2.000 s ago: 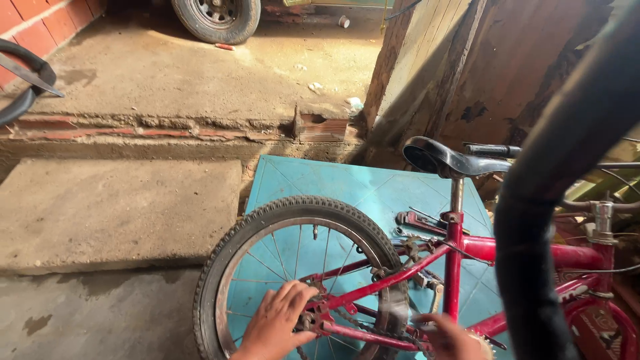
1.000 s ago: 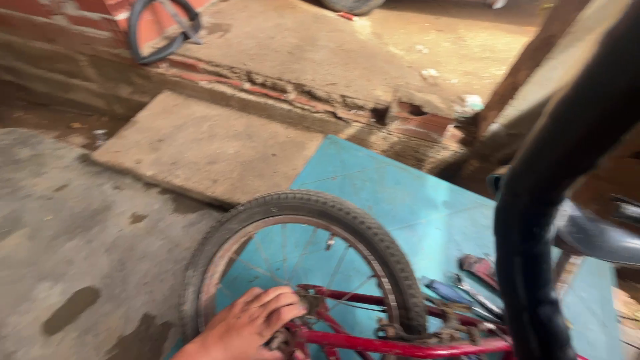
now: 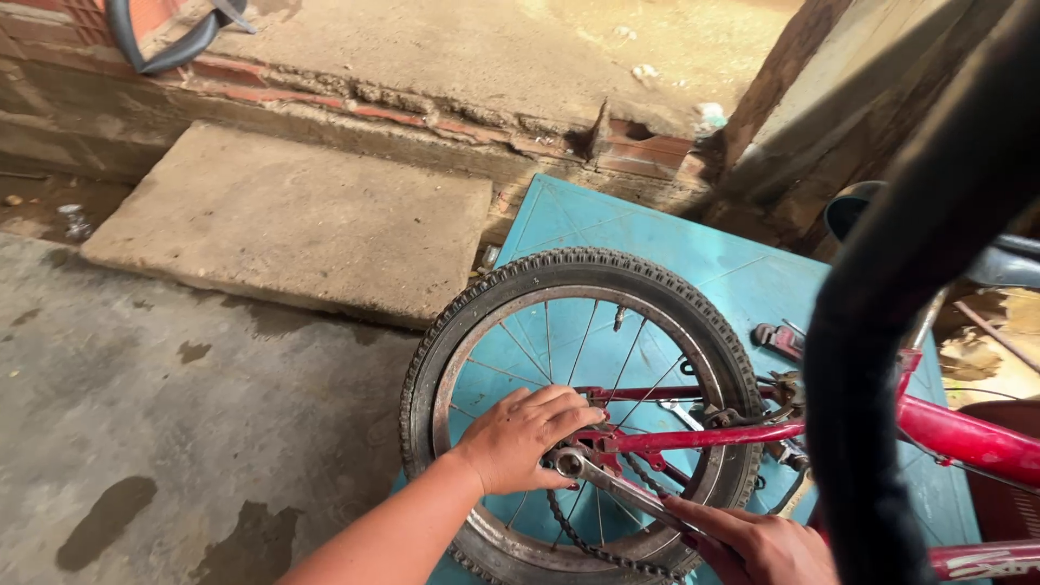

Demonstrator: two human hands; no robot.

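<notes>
A red bicycle frame [image 3: 707, 437] stands over a blue surface, its spoked wheel [image 3: 577, 268] with a knobbly black tyre below my hands. My left hand [image 3: 532, 439] lies at the hub, fingers around the axle area and next to the ring end of a wrench; what its fingertips grip is partly hidden. In my right hand [image 3: 756, 540] is the shaft of that metal wrench [image 3: 621, 491], whose ring end sits at the axle. The bicycle chain [image 3: 569, 528] hangs loosely beneath the wrench.
Under the bicycle is a blue panel [image 3: 561, 211] with a red-handled tool [image 3: 778, 340] and another wrench [image 3: 681, 413]. A blurred black tube [image 3: 869, 325] crosses the right side close by. Leftward lie a concrete slab [image 3: 309, 211] and a brick-edged ledge.
The wrench in my right hand now shows at the axle; one second ago neither was visible there. My left hand stays by the hub. The view has swung left since the first frame.
</notes>
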